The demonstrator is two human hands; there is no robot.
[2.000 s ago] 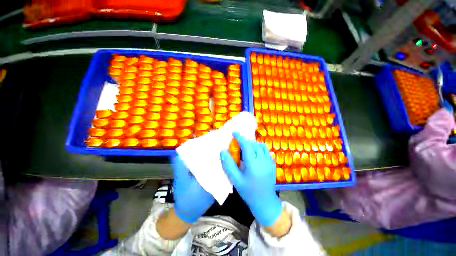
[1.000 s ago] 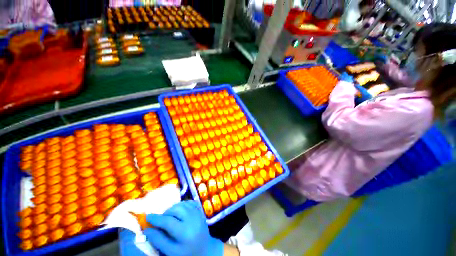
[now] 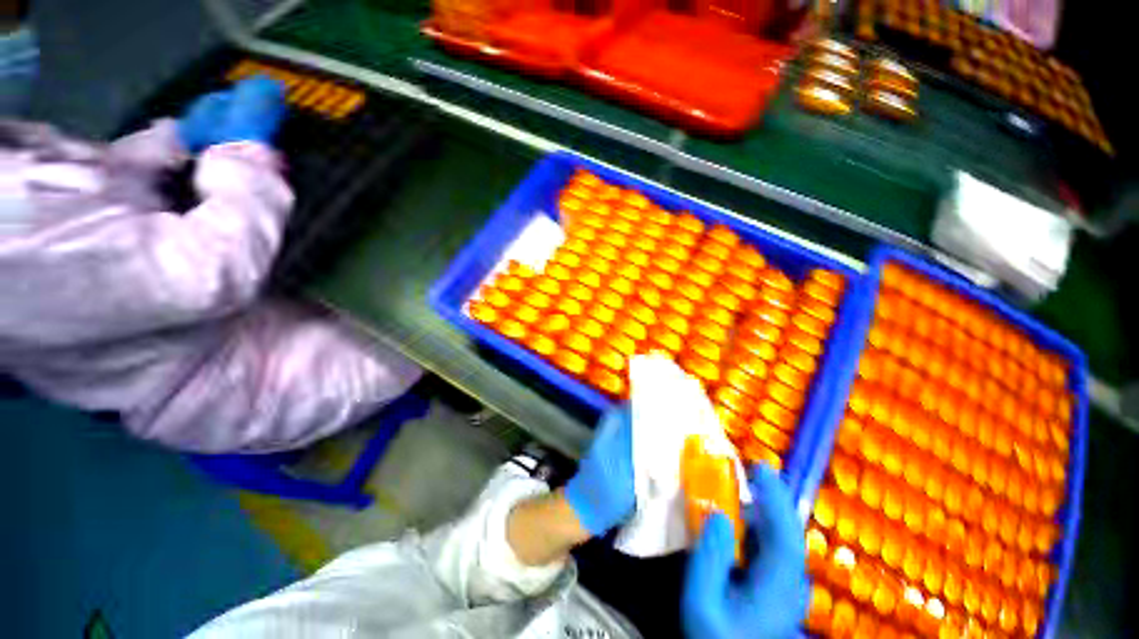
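Note:
My left hand point(image 3: 605, 472), in a light blue glove, holds a white wipe point(image 3: 662, 431), which hangs spread in front of it and hides most of its fingers. My right hand point(image 3: 753, 568), also gloved, has its thumb and fingers around the lower end of a glossy orange-gold part point(image 3: 710, 484), which lies against the wipe. The left blue tray point(image 3: 446, 295) is just beyond my hands, with rows of orange-gold parts and a white liner patch at its far left. The right blue tray point(image 3: 1072, 499) holds even, dense rows.
A stack of white wipes point(image 3: 1003, 231) lies beyond the right tray. Red-orange trays point(image 3: 681, 63) are across the bench, with a few parts to their right. At left a person in a pink smock point(image 3: 150, 281) works with gloved hands over a dark tray point(image 3: 337, 169).
The view has swung left, so the trays appear further right and the neighbour at left has come into view. The part shows more fully between my hands.

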